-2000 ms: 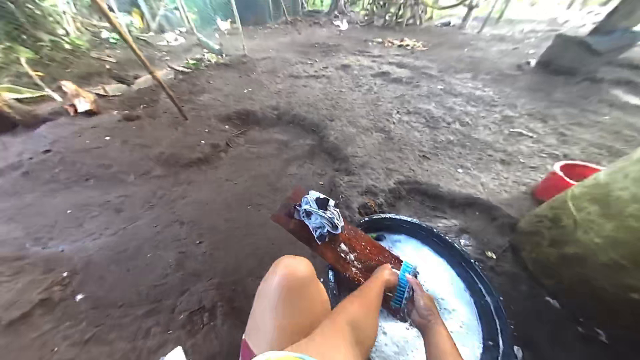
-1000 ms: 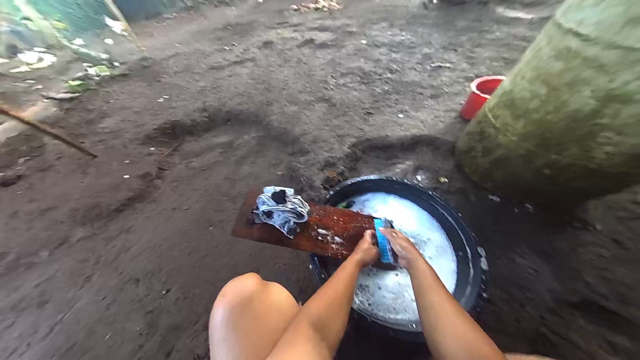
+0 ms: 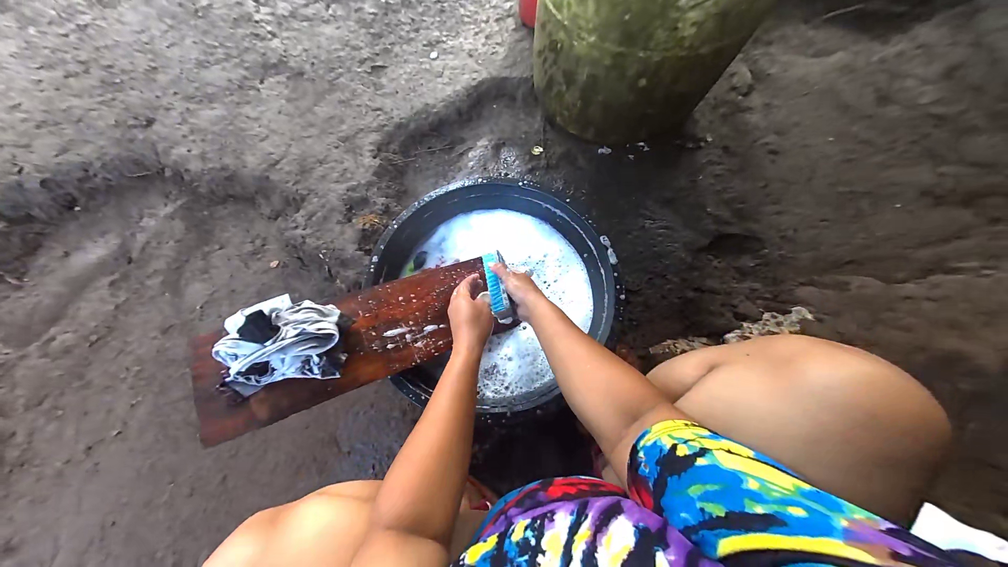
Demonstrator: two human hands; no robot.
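My right hand [image 3: 516, 291] grips a scrub brush [image 3: 496, 285] with blue bristles, turned on its side over the end of a wet wooden board [image 3: 394, 335]. Close beside the bristles is my left hand [image 3: 470, 309], its fingers bent; whether it holds something small is unclear. The board leans across the rim of a round black basin [image 3: 602, 260] filled with sudsy water [image 3: 543, 252]. On the board's outer end lies a bunched white and dark cloth [image 3: 279, 342]. Flecks of foam dot the board near my hands.
A large greenish, mossy container [image 3: 630, 71] stands on the ground beyond the basin, with part of a red bucket [image 3: 527, 11] behind it. Dark, damp, uneven soil [image 3: 787, 197] surrounds the basin. My bent knees flank the near side.
The view has swung right and down, bringing the basin to the middle. Both hands stay at the board's end with the brush, and the bunched cloth still lies on the board.
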